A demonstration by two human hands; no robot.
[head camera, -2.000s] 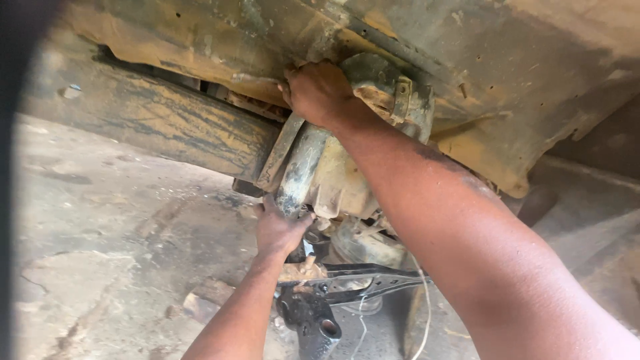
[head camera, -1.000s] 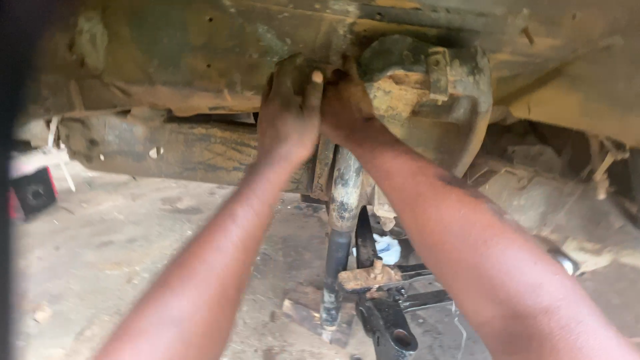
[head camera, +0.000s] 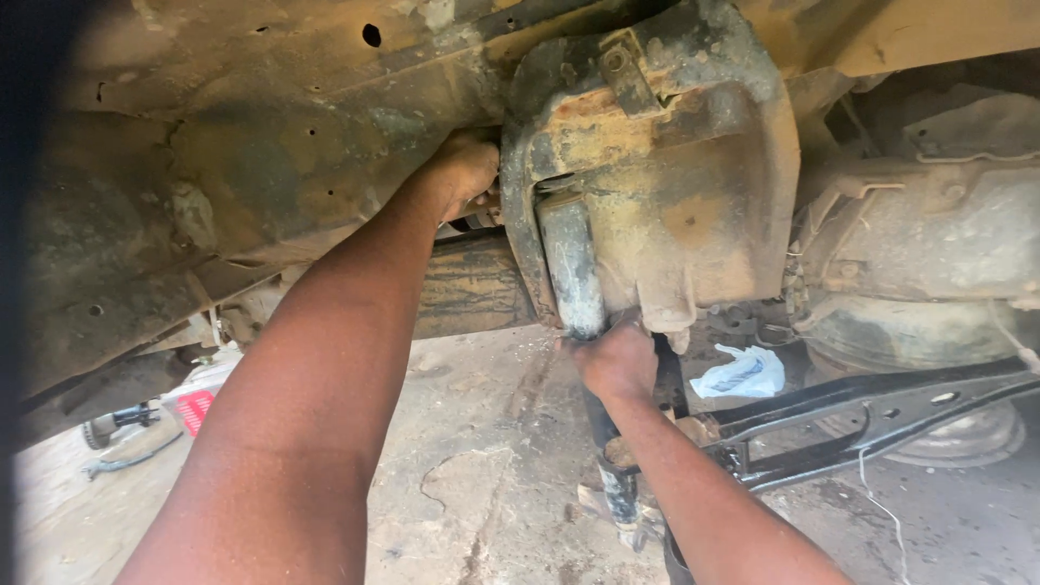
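A worn shock absorber [head camera: 573, 264] hangs at a slight tilt in front of a rusty, curved metal bracket [head camera: 691, 211] under a vehicle body. My right hand [head camera: 621, 357] is closed around the shock absorber at the lower end of its pale upper tube. Up at the bracket's left edge is my left hand [head camera: 471, 175], its fingers curled; their tips are hidden, so I cannot tell whether it holds anything. A black metal suspension arm [head camera: 877, 398] reaches from beside the shock's lower part to the right.
Above stretches the dirty, perforated underbody panel [head camera: 268, 154], with a frame rail [head camera: 471, 280] behind my left arm. A light blue plastic bag [head camera: 739, 372] and a wheel [head camera: 959, 431] are on the concrete floor at right. A red perforated item [head camera: 195, 410] lies at left.
My right hand has come down from the top of the bracket to the shock absorber. My left hand, low on the shock absorber two seconds ago, is now up beside the bracket. The view has shifted closer.
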